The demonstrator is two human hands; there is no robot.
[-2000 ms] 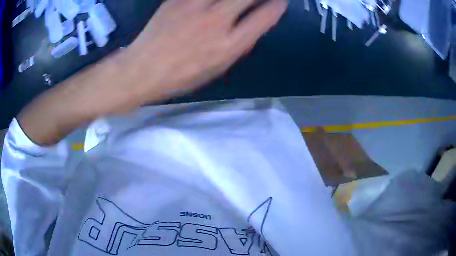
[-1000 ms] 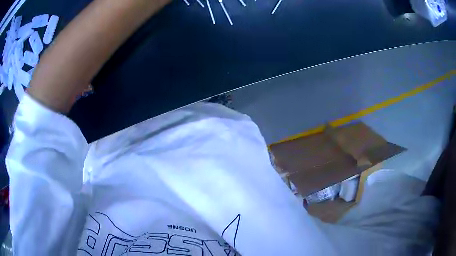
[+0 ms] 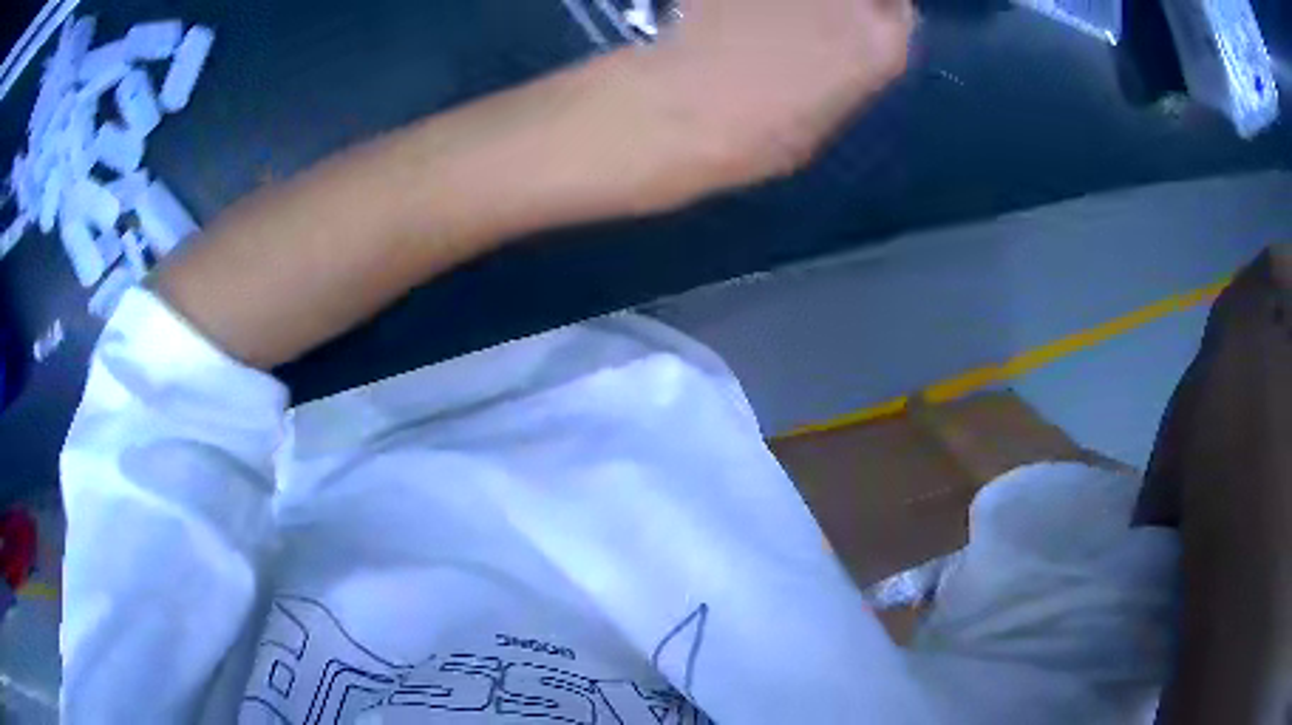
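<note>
My left hand (image 3: 794, 85) reaches across the dark bench at the top centre. It is blurred and its fingertips are hidden or cut off, so I cannot tell what it holds. Thin white wire leads (image 3: 602, 20) lie just left of it at the top edge, partly hidden by the hand. A loose pile of white oblong plastic housings (image 3: 121, 142) lies at the upper left, beyond my forearm. At the right edge a dark, shadowed forearm shows beside my white right sleeve; my right hand is out of the picture.
Translucent plastic pieces (image 3: 1233, 71) lie at the upper right of the bench. The bench's near edge runs across in front of my white shirt. Below on the grey floor are an open cardboard box (image 3: 879, 482) and a yellow line (image 3: 1049, 353). A red thing (image 3: 14, 547) shows at the far left.
My left hand has come back into view at the top centre, and my forearm has swung lower and to the right. The dark forearm at the right shows more.
</note>
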